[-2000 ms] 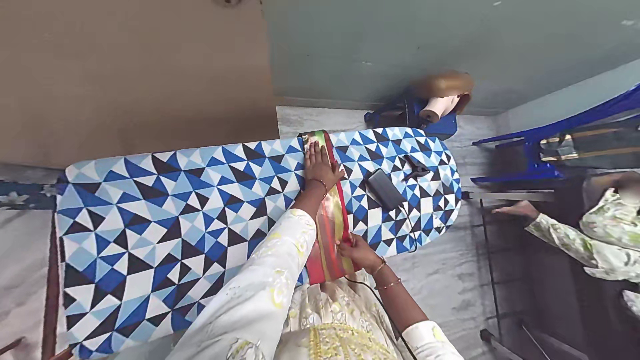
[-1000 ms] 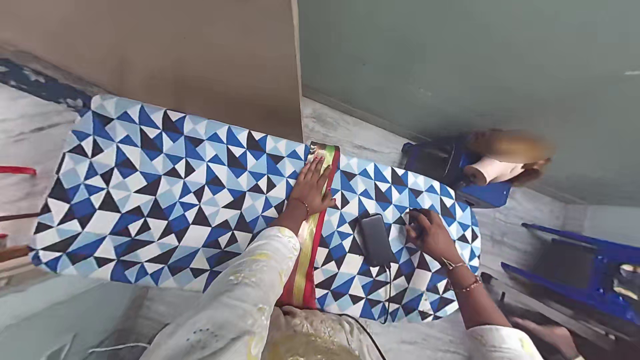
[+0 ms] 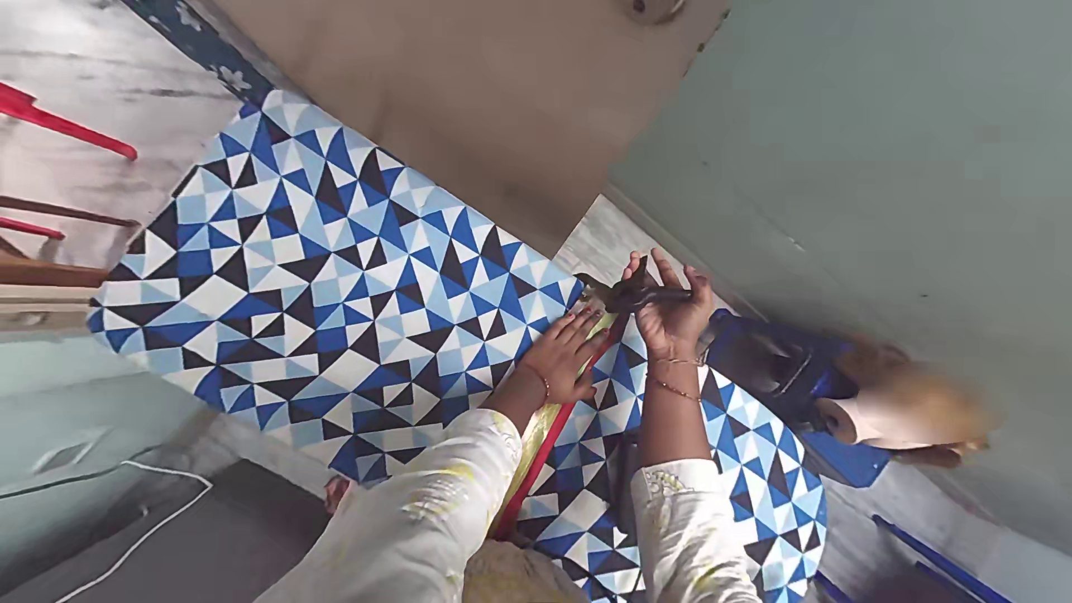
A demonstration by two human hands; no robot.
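Note:
My left hand (image 3: 569,356) lies with fingers spread on a folded red, gold and green cloth strip (image 3: 544,448) that runs across the ironing board (image 3: 352,285), which has a blue, white and black triangle-patterned cover. Beside it, at the board's far edge, my right hand (image 3: 674,306) grips a black spring clamp (image 3: 632,297). The clamp's jaws are at the strip's far end; whether they pinch it cannot be told. A dark, flat rectangular device (image 3: 626,481) lies on the cover, partly hidden by my right forearm.
Past the far edge stands a brown panel (image 3: 469,92), with a greenish wall (image 3: 863,151) to its right. A blue plastic stool (image 3: 846,456) with a blurred beige and brown object (image 3: 913,414) is at the right. A white cable (image 3: 172,519) hangs at lower left.
My right hand was at the strip's near end, then at the black clamp right of the device; it is now at the far edge with the clamp. The view has turned strongly.

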